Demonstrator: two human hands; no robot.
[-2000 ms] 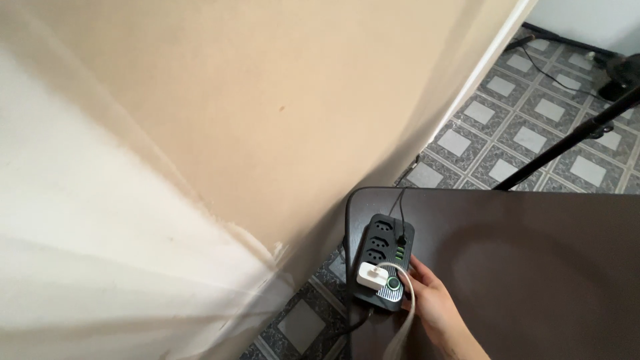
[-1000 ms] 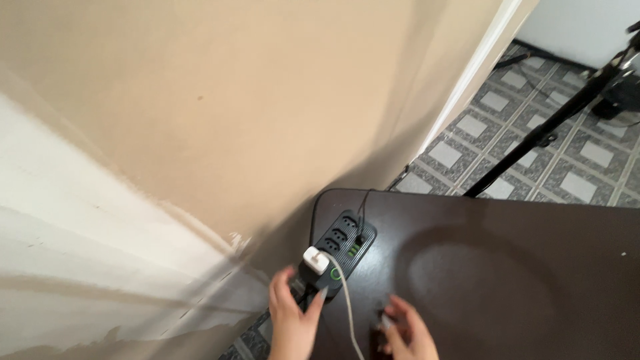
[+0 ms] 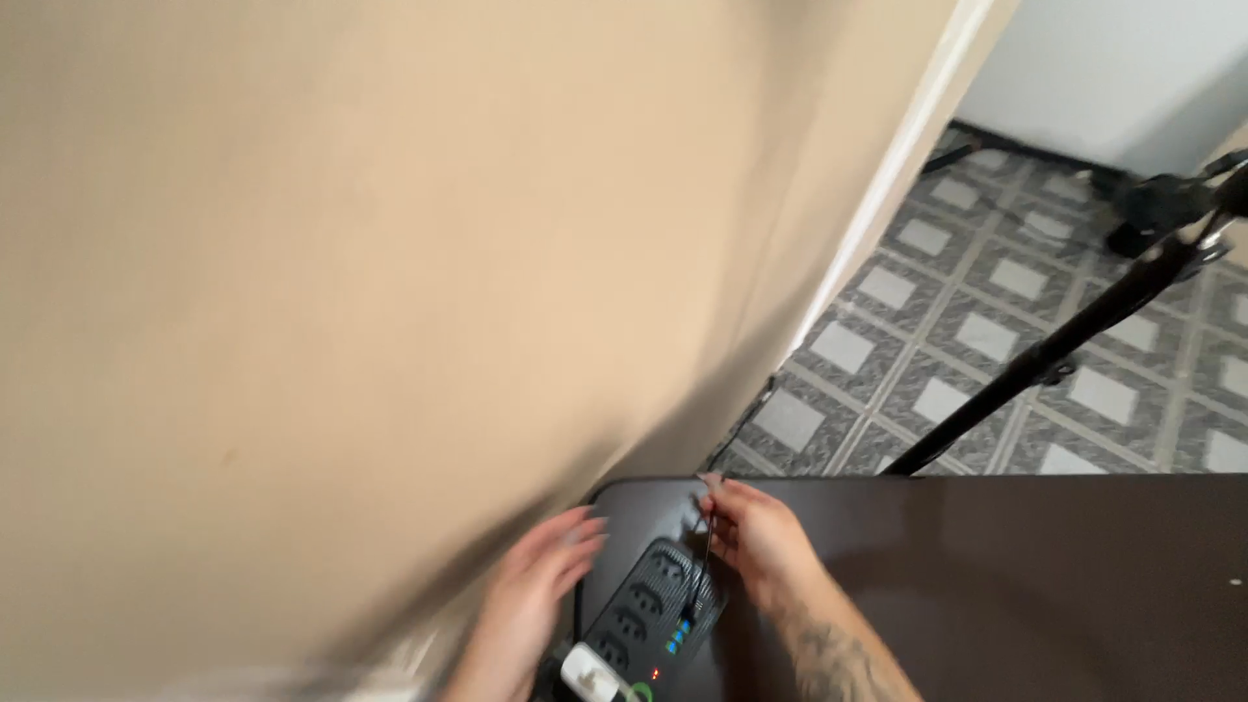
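Note:
A black power strip [image 3: 639,609] lies near the corner of the dark brown table [image 3: 1024,575]. A white plug adapter [image 3: 590,673] sits in its near socket, and a thin black cable [image 3: 704,565] rises from its USB ports. My right hand [image 3: 765,536] pinches that cable by the table's far edge. My left hand [image 3: 546,575], blurred, hovers left of the strip over the table's side edge, its fingers apart and holding nothing.
The beige wall [image 3: 439,292] runs along the table's left side. Beyond the far edge are a patterned tile floor [image 3: 916,390] and a slanting black metal pole [image 3: 1053,351]. A dark cable [image 3: 746,424] runs down by the wall's foot.
My right hand has gone from the table beside the strip to the far edge and taken hold of the black cable. My left hand has left the strip's near end.

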